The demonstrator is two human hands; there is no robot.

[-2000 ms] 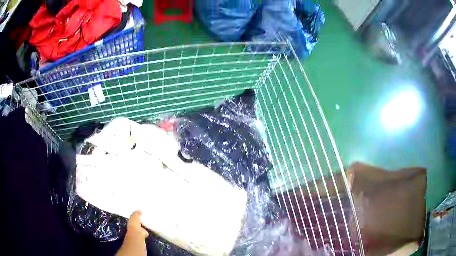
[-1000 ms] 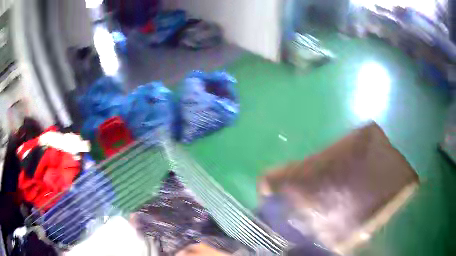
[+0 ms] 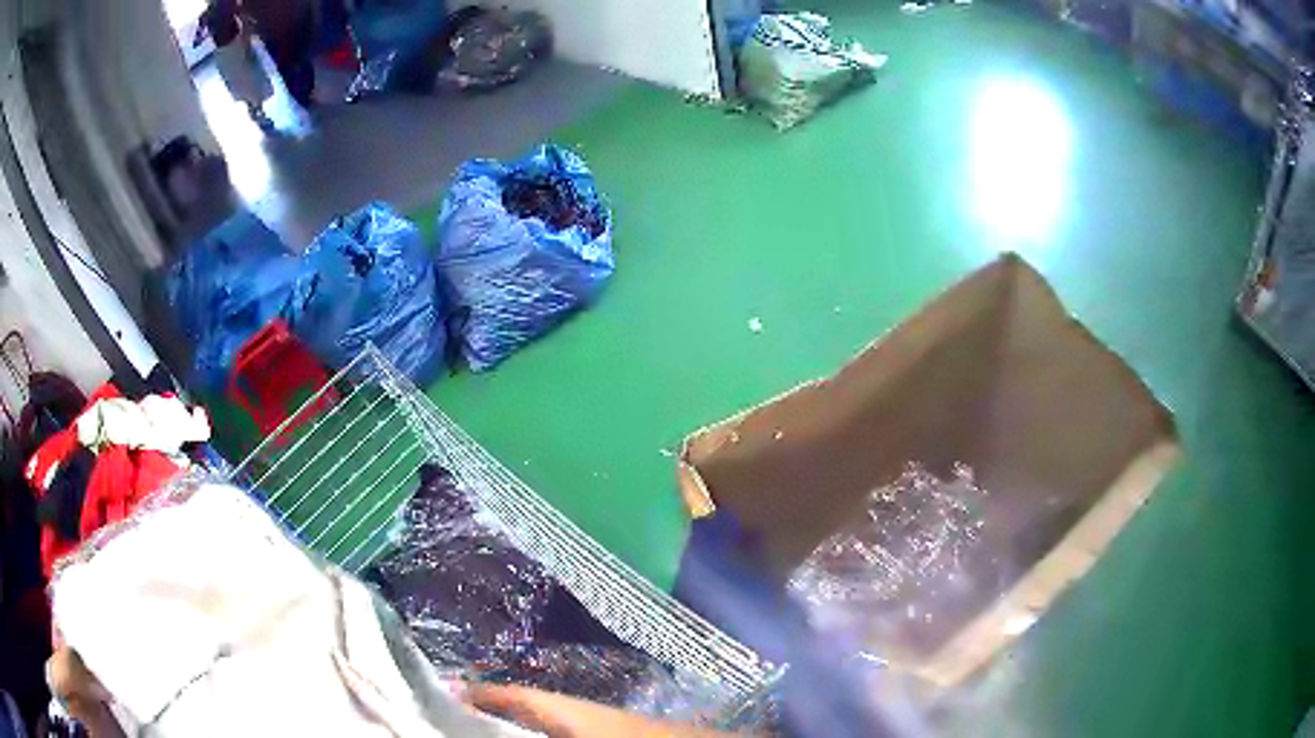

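Note:
A white garment (image 3: 231,620), with clear film along its upper left edge, is held up at the lower left, over the wire basket's near left part. My left hand (image 3: 80,695) shows small at the garment's left edge and grips it. My right hand (image 3: 541,707) is at its lower right edge, cut off by the bottom of the picture. Its fingers are mostly hidden by the cloth, which it holds. Dark bagged garments (image 3: 498,584) lie in the wire basket (image 3: 577,577) beyond.
An open cardboard box (image 3: 923,433) with clear film inside stands right of the basket. A blurred dark blue strip (image 3: 808,649) crosses its near left side. Blue sacks (image 3: 527,252), a red stool (image 3: 279,378) and red garments (image 3: 123,498) are at left. A pale sack (image 3: 800,69) lies farther back.
The white garment has gone from lying in the basket to being held up at the lower left. The view has swung right, with the basket now lower left and the box more fully seen.

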